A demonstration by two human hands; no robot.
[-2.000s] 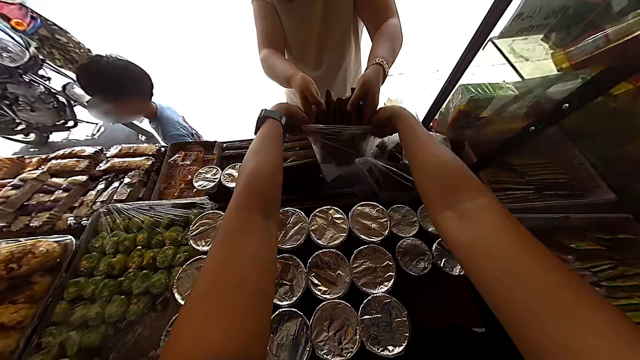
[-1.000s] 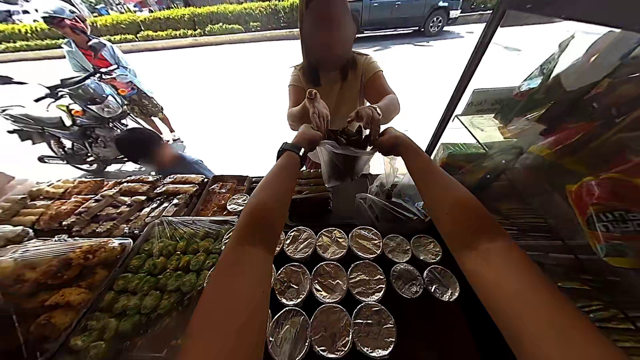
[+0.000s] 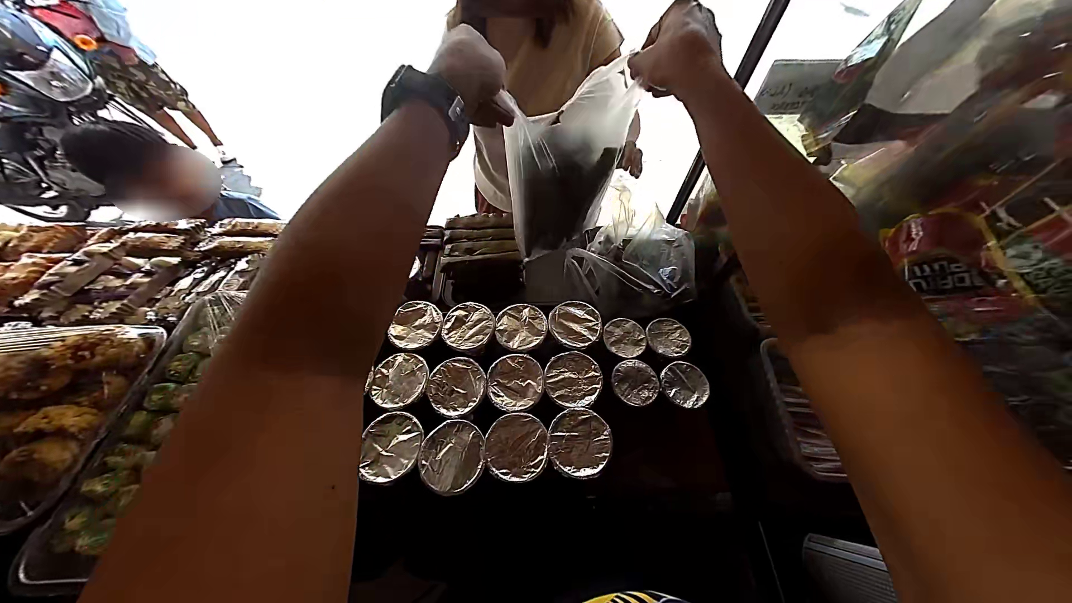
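Between my raised hands hangs a translucent plastic bag (image 3: 561, 176) with dark contents. My left hand (image 3: 473, 74), a black watch at its wrist, grips one top edge of the bag. The opposite top edge is pinched in my right hand (image 3: 680, 50). Behind the bag stands a person in a light top (image 3: 544, 75), whose hand shows partly at the bag's right. Another knotted clear plastic bag (image 3: 662, 260) rests on the counter to the lower right of the held one. Leaf-wrapped pieces (image 3: 479, 239) lie stacked to its lower left.
Rows of foil-covered round cups (image 3: 515, 381) stand below my hands. Plastic-covered trays of browned food (image 3: 63, 402) and green pieces (image 3: 126, 452) are at the left. A dark post (image 3: 758, 50) and packaged goods (image 3: 946, 251) stand right. Another person (image 3: 138, 172) is beyond the left trays.
The other person's hands were at the bag's mouth and are now off it. My hands have spread apart, stretching the mouth of the bag. The view has tilted down since one second ago.
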